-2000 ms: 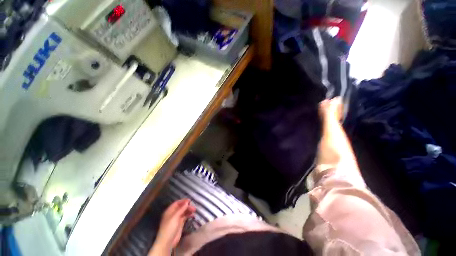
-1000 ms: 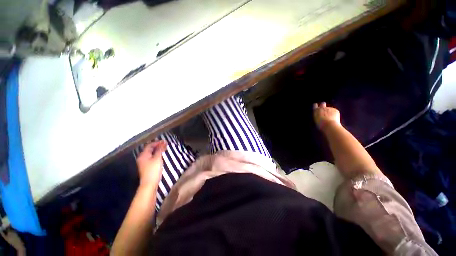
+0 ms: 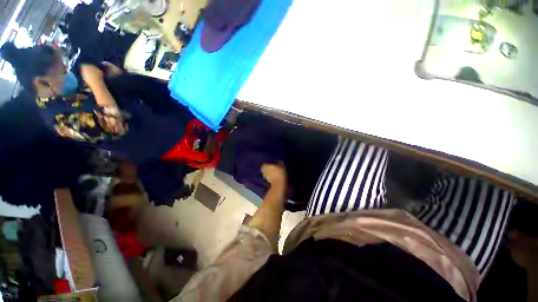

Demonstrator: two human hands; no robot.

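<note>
My left hand is at the middle of the view, below the table edge, against a dark navy cloth pile. Its fingers look bent, but blur hides whether they grip the cloth. A dim patch of skin shows at the right edge, low down; my right hand cannot be made out there. A bright blue folded sheet lies on the table's left end, with a dark rounded cut piece on it.
The white table has a wooden front edge above my striped legs. The machine bed is at the upper right. At left a masked person sits by another machine, with dark cloth. A red bag hangs between us.
The view has swung left, bringing the blue sheet and the other person into sight. My left hand has moved from my lap to the dark pile. My right hand has slid towards the right edge.
</note>
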